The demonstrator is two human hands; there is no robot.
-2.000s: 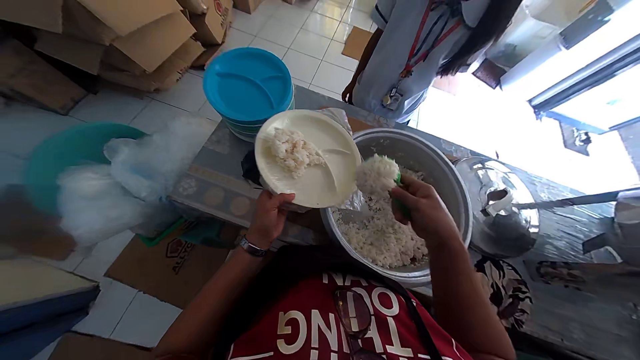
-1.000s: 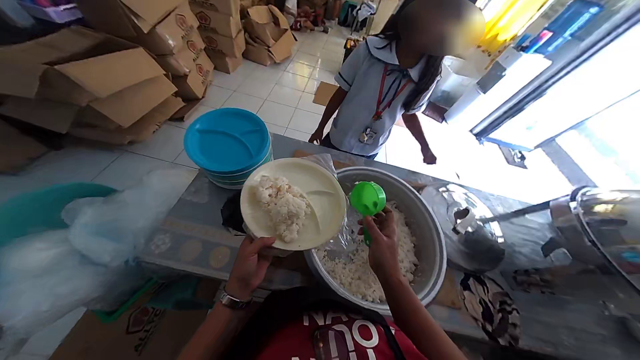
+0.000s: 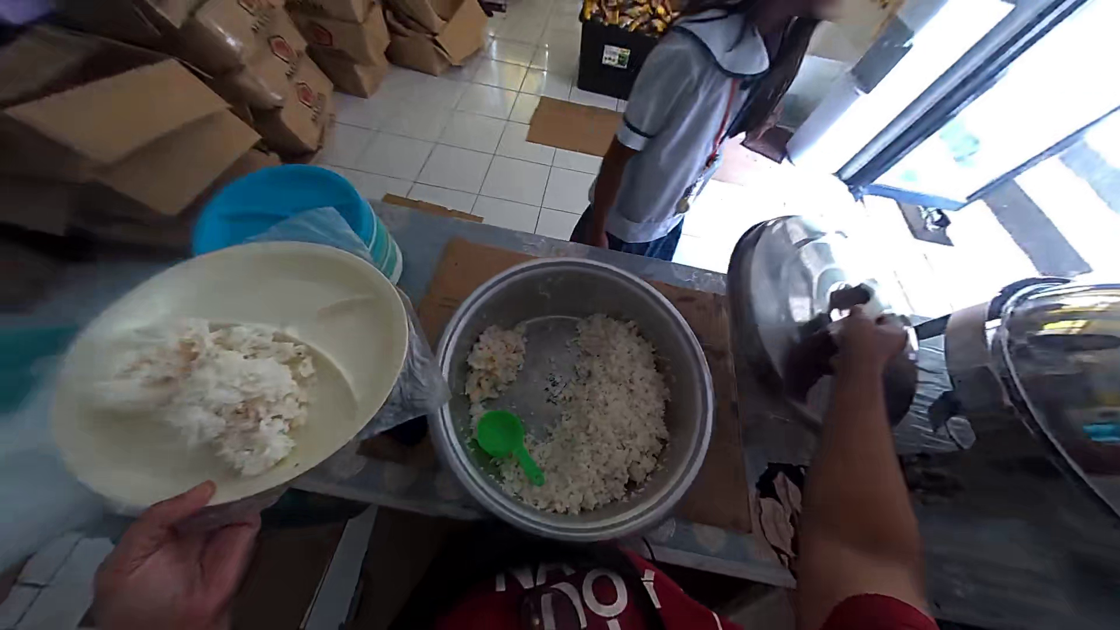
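My left hand [image 3: 179, 547] grips the near rim of a cream divided plate [image 3: 350, 302], which bears a mound of cooked rice [image 3: 232, 394]. In front of me stands a large metal pot [image 3: 573, 271] with rice [image 3: 612, 411] along its right and near sides. A green plastic scoop [image 3: 503, 435] rests inside the pot at the near left. To the pot's right, my right hand [image 3: 866, 337] holds the handle of a round metal lid [image 3: 792, 280], which is tilted up.
A stack of blue divided plates [image 3: 284, 197] stands behind the cream plate. Cardboard [image 3: 455, 271] lies under the pot. A person [image 3: 669, 131] stands across the table. Another pot with a clear lid [image 3: 1063, 350] is at right; cardboard boxes [image 3: 131, 114] fill the back left.
My right hand has let go of the green scoop, now in the pot, and has moved right to the metal lid. The cream plate has moved left, away from the pot.
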